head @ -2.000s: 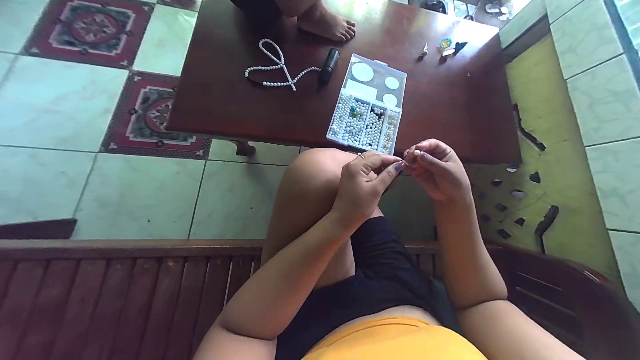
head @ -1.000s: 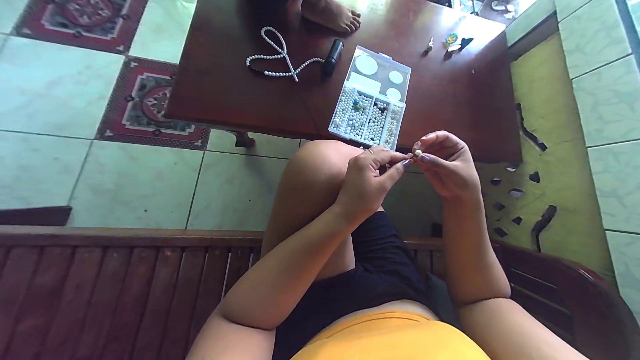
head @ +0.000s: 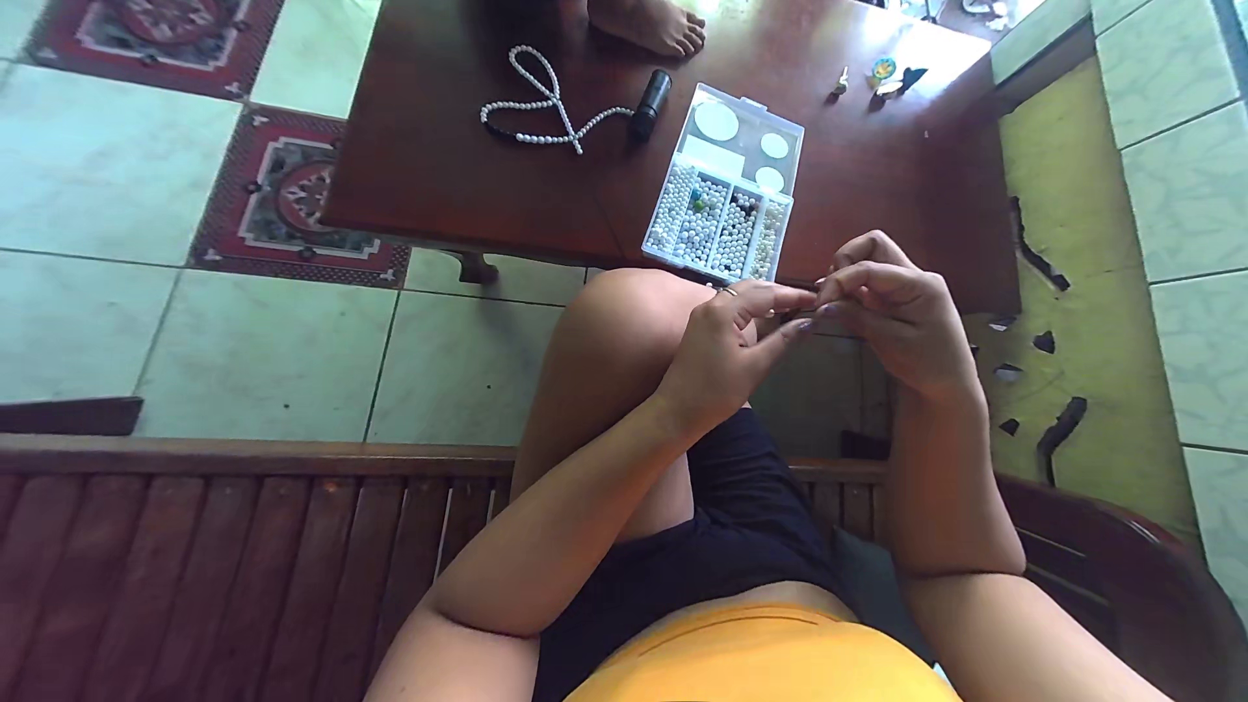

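Observation:
My left hand (head: 726, 341) and my right hand (head: 897, 317) meet at their fingertips over my lap, near the table's front edge. Both pinch something small between thumb and finger; the fingers mostly hide it, and what it is I cannot tell. Just beyond them an open clear plastic bead box (head: 647, 244) lies on the table, its compartments full of white and pale beads, with a few coloured and dark ones. Left of the box are a string of white beads (head: 534, 138) laid in loops and a small black cylinder (head: 651, 104).
A dark wooden table (head: 468, 200) spans the view ahead. On it rests a bare foot (head: 653, 24) at the back. Small trinkets (head: 885, 73) lie at the back right. I sit on a slatted wooden bench (head: 244, 546), beside a yellow wall (head: 1102, 244) at right.
Both hands remain joined at the fingertips; the right hand's fingers have shifted and curled. The small pale bead seen between the fingertips a second ago is now hidden.

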